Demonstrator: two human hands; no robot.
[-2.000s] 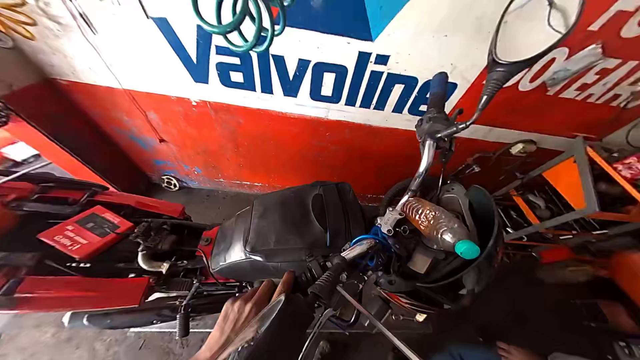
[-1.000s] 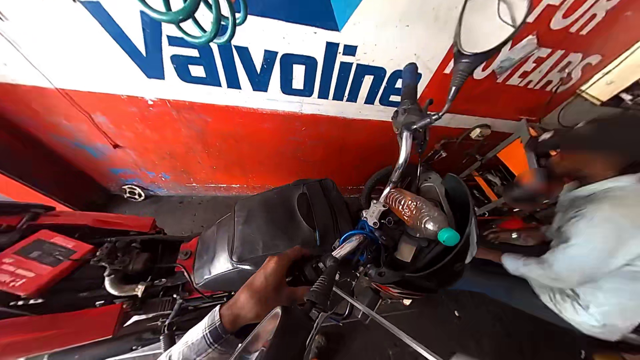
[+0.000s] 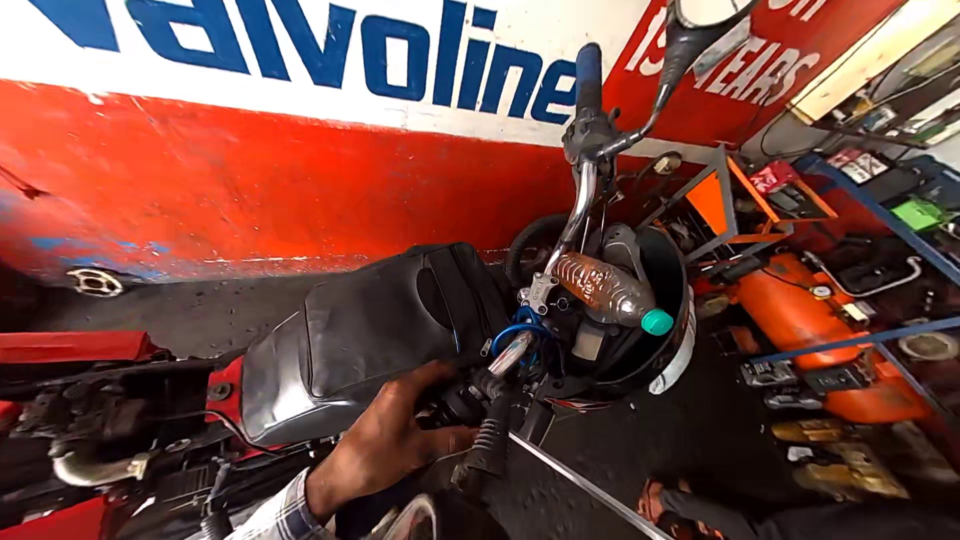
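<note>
My left hand [image 3: 386,435] is at the lower middle, fingers curved around the black switch housing [image 3: 457,405] by the near handlebar grip [image 3: 491,439]; how firmly it holds is unclear. My right hand does not show. Just beyond lies a black motorcycle seat [image 3: 360,330]. A blue cable [image 3: 517,330] loops around the chrome handlebar [image 3: 581,202], whose far end bears a grip [image 3: 589,75] and a mirror [image 3: 686,37]. A plastic bottle with a teal cap [image 3: 607,289] rests on a black helmet-like shell [image 3: 667,300]. From the near grip a metal lever [image 3: 577,476] runs to the lower right.
A red and white painted wall [image 3: 300,180] stands behind. An orange tank [image 3: 802,307] and an orange-panelled metal frame [image 3: 724,199] are at the right. Red body panels [image 3: 75,345] lie at the left. A person's foot [image 3: 652,501] and dark trouser leg show at the lower right.
The person in a light shirt at the right has gone from that spot. My left hand has come up onto the switch housing since the earliest frame. The view has come nearer to the handlebar.
</note>
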